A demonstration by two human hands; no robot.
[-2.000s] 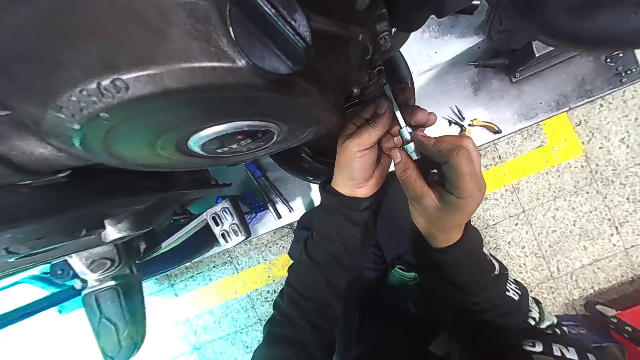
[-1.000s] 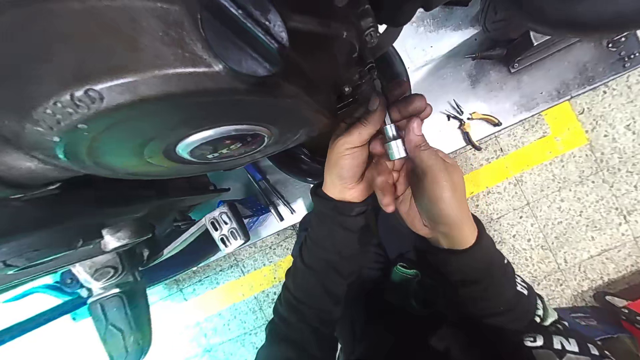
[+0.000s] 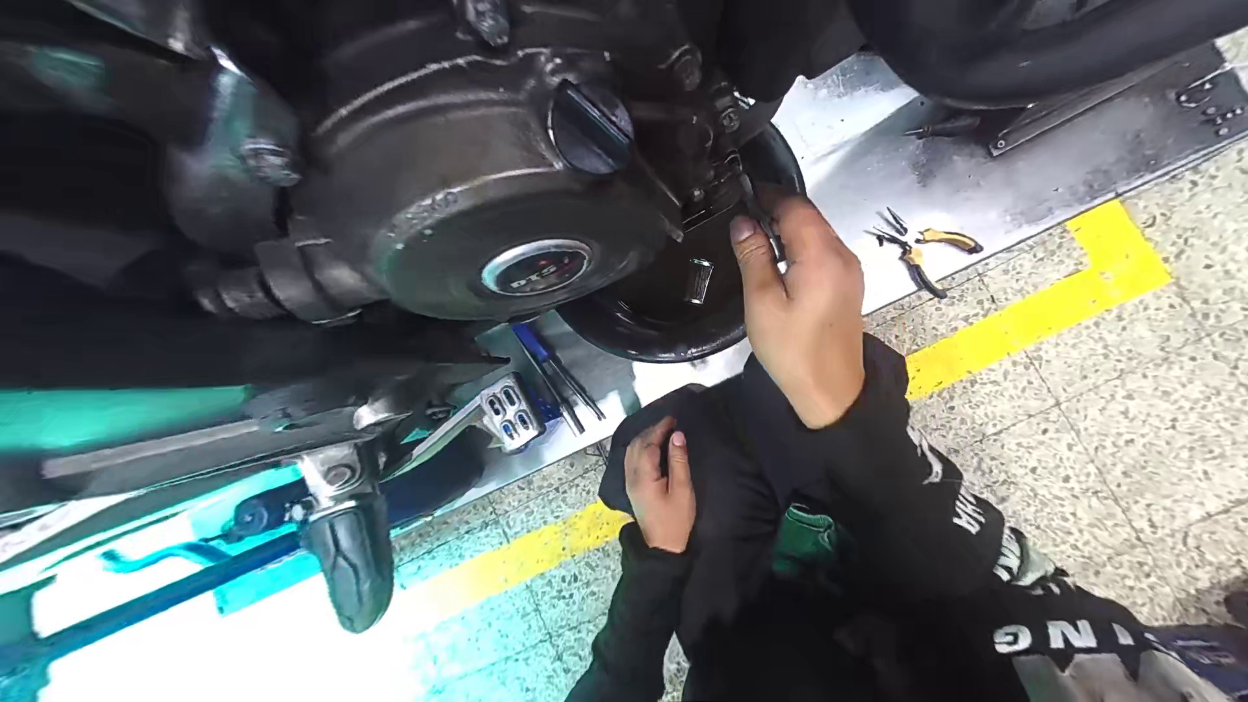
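Observation:
My right hand (image 3: 804, 292) grips a slim metal tool shaft (image 3: 765, 219) between thumb and fingers. The shaft's upper end reaches the underside of the motorcycle engine, right of the round engine cover (image 3: 536, 266). Part of the tool is hidden by my fingers. My left hand (image 3: 663, 486) rests on my dark-clothed knee, fingers slightly apart, with nothing in it. Below the engine lies a black drain pan (image 3: 673, 346), and a small shiny metal cylinder (image 3: 698, 281) shows within its outline.
Pliers with yellow and black handles (image 3: 921, 250) lie on the metal platform (image 3: 1033, 185) at right. Blue-handled tools (image 3: 551, 361) lie near the ribbed foot pedal (image 3: 511, 411). The black footpeg (image 3: 349, 556) juts out at lower left. A yellow line (image 3: 1014, 331) crosses the speckled floor.
My left hand has left the engine and come down to my knee. My right hand remains near the engine's underside. The silver cylindrical piece between my hands earlier is no longer visible there.

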